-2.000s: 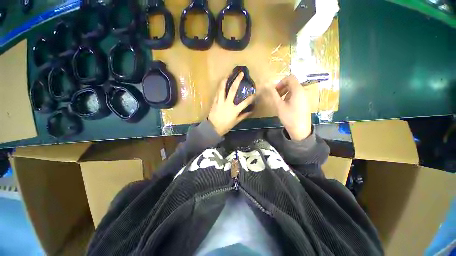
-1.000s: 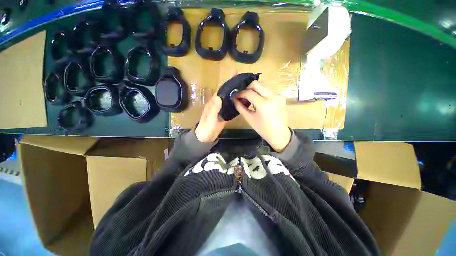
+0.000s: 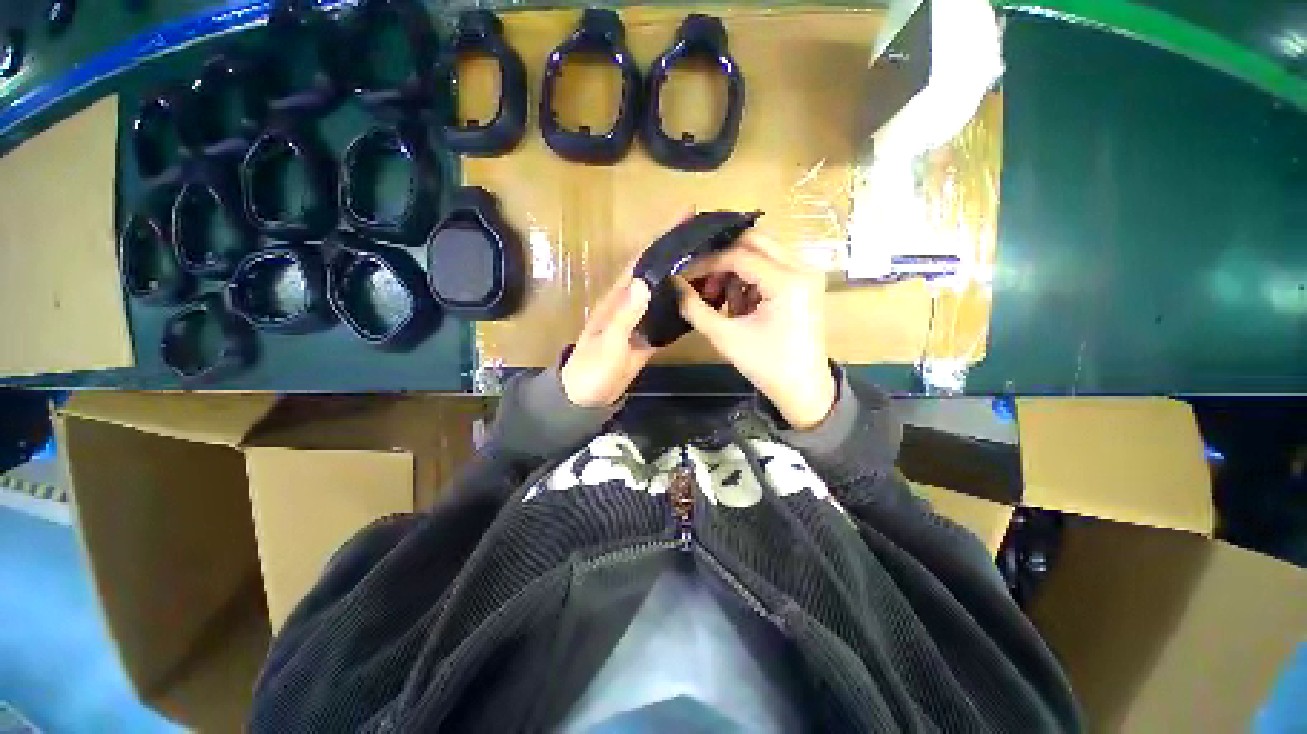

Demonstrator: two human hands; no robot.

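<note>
A black plastic housing (image 3: 664, 283) is held tilted above the cardboard mat (image 3: 573, 230), near its front edge. My left hand (image 3: 608, 344) grips its lower left side. My right hand (image 3: 767, 318) is bent round its right side, with the thumb and fingers at its inner face. Whether a small part is between the right fingertips cannot be told. Three open black frames (image 3: 694, 95) stand in a row at the back of the mat. A housing with a closed centre (image 3: 467, 265) lies at the mat's left edge.
Many open black housings (image 3: 287, 184) cover the green bench on the left. A white-wrapped block (image 3: 935, 101) and a small metallic piece (image 3: 917, 265) are on the mat's right. Open cartons (image 3: 337, 523) stand below the bench. The belt's green edge (image 3: 1161, 46) runs behind.
My right hand has come from the right to the housing, which has been lifted and tilted from the mat. Over the last second both hands have stayed nearly in place.
</note>
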